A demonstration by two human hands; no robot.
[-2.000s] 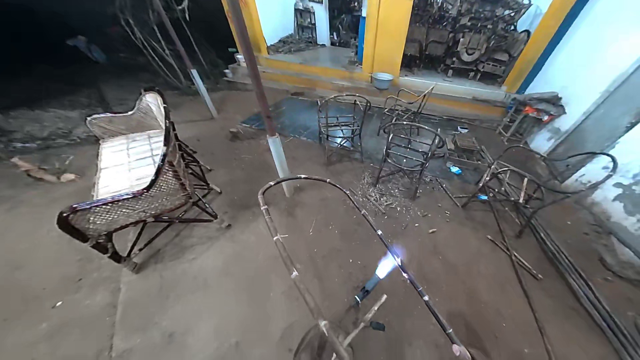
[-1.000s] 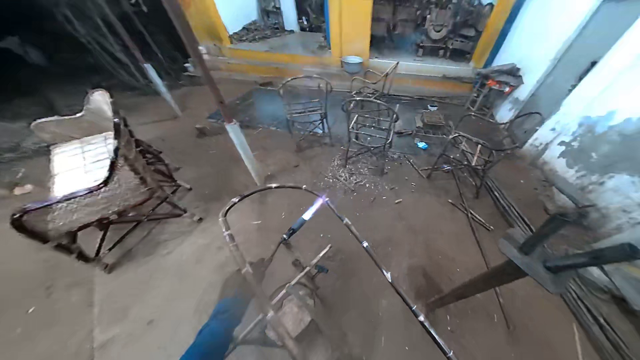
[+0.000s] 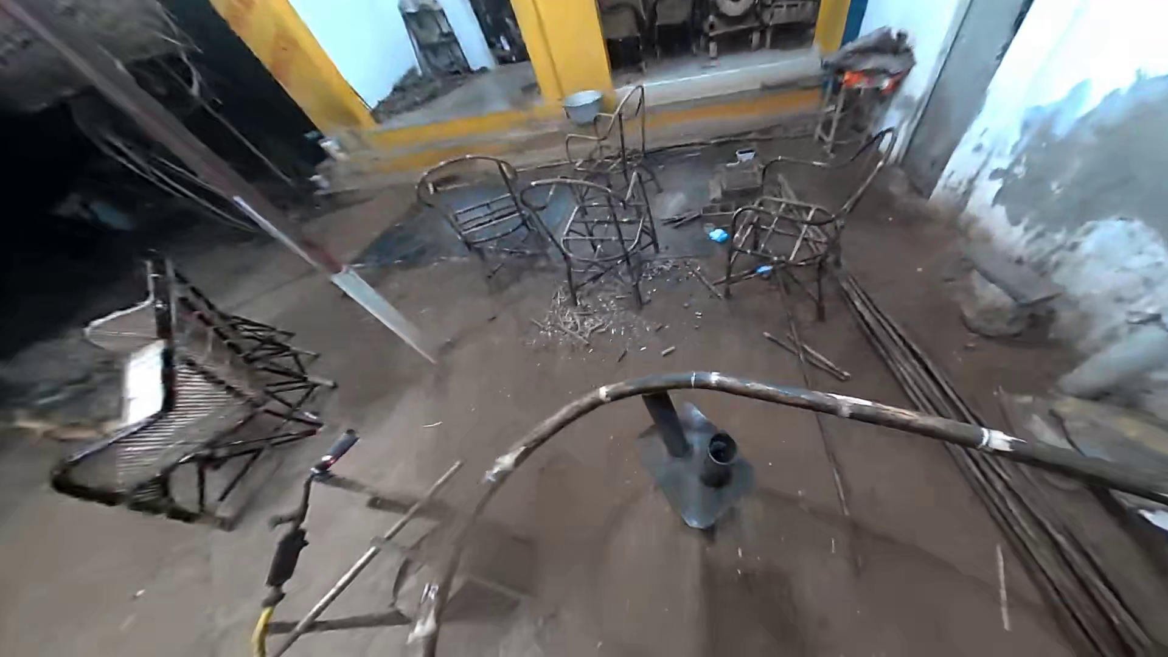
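A bent cane pole (image 3: 785, 394) curves across the lower half of the view, with pale bands at its joints. Behind its top stands a dark metal post fixture with a plate and a short open pipe (image 3: 703, 470). At the lower left a gas torch (image 3: 290, 547) with a yellow hose points upward, and no flame shows at its nozzle. Beside the torch a thin stick (image 3: 365, 558) slants up. Neither of my hands is in view; what holds the pole and the torch is hidden below the frame.
A woven cane settee (image 3: 192, 401) stands at left, near a slanting metal pole (image 3: 383, 310). Cane chair frames (image 3: 602, 228) stand ahead by scattered offcuts (image 3: 584, 319). Long canes (image 3: 949, 411) lie on the ground at right, near stones (image 3: 1004, 292) and a wall.
The torch's flame, seen in both earlier frames, no longer shows, and the torch is now apart from the bent cane. A blue sleeve seen one second ago is out of view. The view has shifted.
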